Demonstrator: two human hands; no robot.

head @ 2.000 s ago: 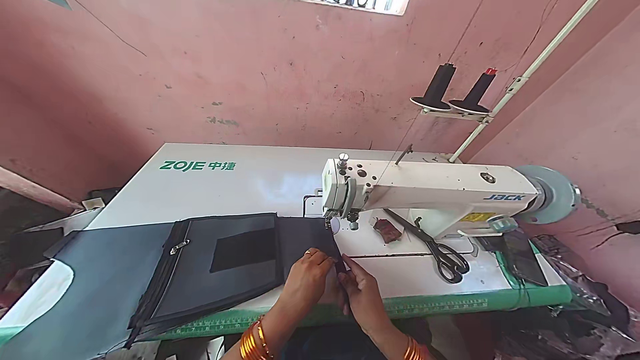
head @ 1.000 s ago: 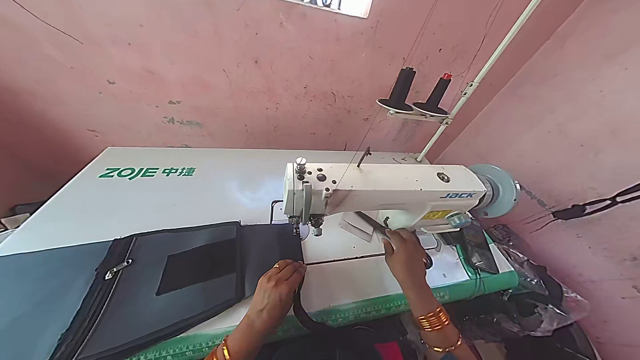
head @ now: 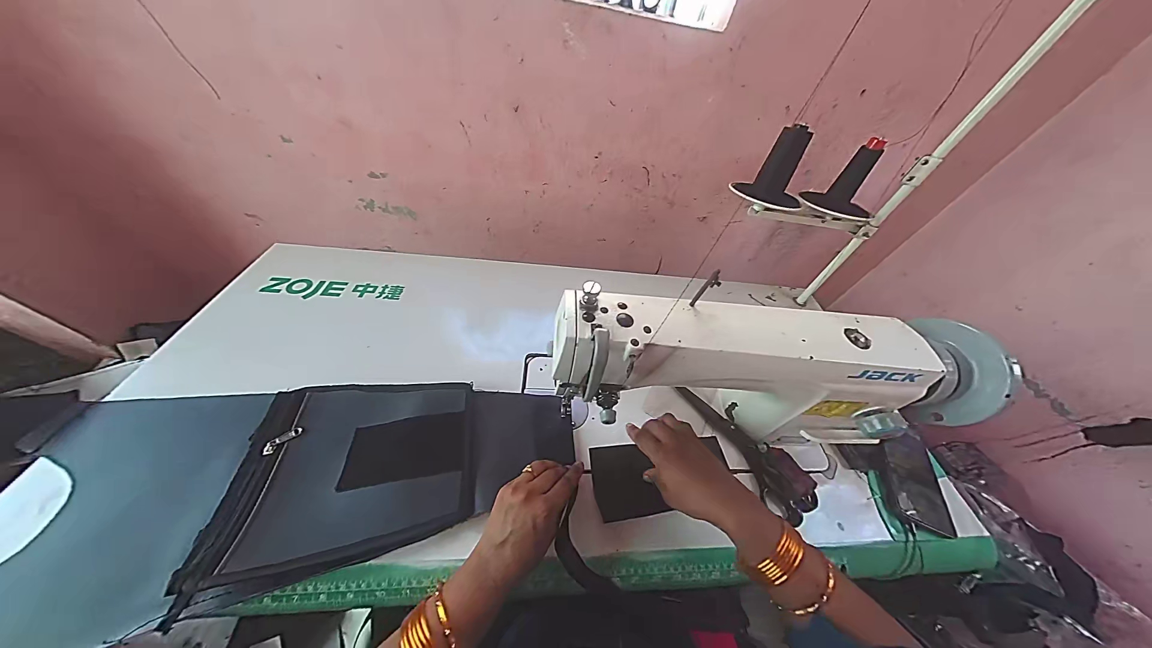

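My left hand [head: 531,504] pinches the right edge of a dark blue-grey fabric panel [head: 522,432], just in front of the needle area of a white Jack sewing machine [head: 738,351]. A black strip [head: 576,553] hangs down from that edge. My right hand [head: 688,472] rests on a black rectangular fabric piece [head: 621,486] lying on the white table right of the panel; its fingertips touch it. The panel bears a black patch [head: 396,452] and a zipper with a metal pull [head: 283,440]. Black-handled scissors [head: 765,463] lie beyond my right hand.
The white Zoje table top [head: 405,342] has a green measuring tape [head: 684,565] along its front edge. A dark phone-like object [head: 916,486] lies at the right, beside crumpled clear plastic [head: 1017,549]. Two black thread cones [head: 783,166] stand on a holder above the machine.
My right hand, near the scissors a second ago, is now nearer the needle on a black rectangle that was not visible on the table before. My left hand stays at the panel's edge.
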